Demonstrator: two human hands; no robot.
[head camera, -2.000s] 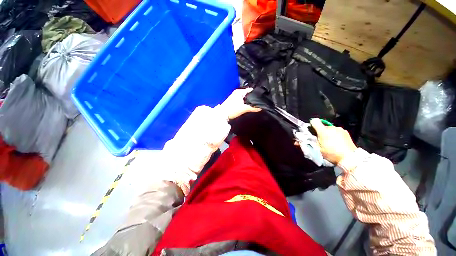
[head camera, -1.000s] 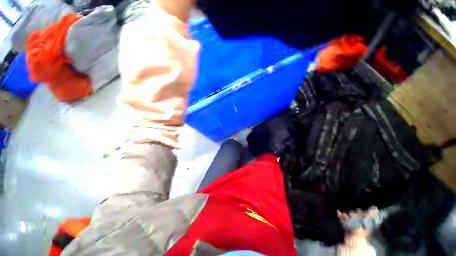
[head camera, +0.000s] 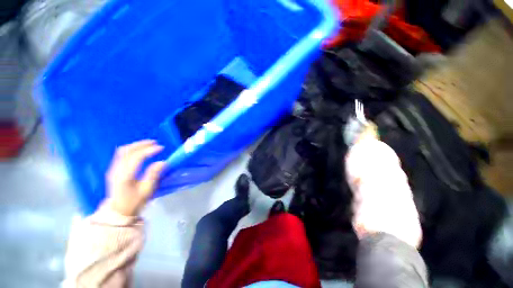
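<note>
My left hand (head camera: 132, 177) is at the near left corner of the blue plastic bin (head camera: 247, 101), fingers apart and empty. A black piece (head camera: 211, 107) lies inside the bin by its near wall. My right hand (head camera: 363, 135) is over the black pile, blurred, closed on the scissors (head camera: 359, 108). The blades point away from me, with pale cloth around the grips. The pile of unfinished bags (head camera: 433, 146) lies right of the bin, with dark patterned straps.
The red apron (head camera: 270, 253) covers my lap. Orange cloth (head camera: 360, 19) is behind the bin. A plywood panel (head camera: 472, 79) stands at the right. Pale sacks (head camera: 56, 28) are at the upper left. Grey floor (head camera: 34, 208) shows at the left.
The black piece has left my left hand, and a black piece now shows in the bin. My left hand has come back to the bin's near corner. My right hand has moved forward over the pile.
</note>
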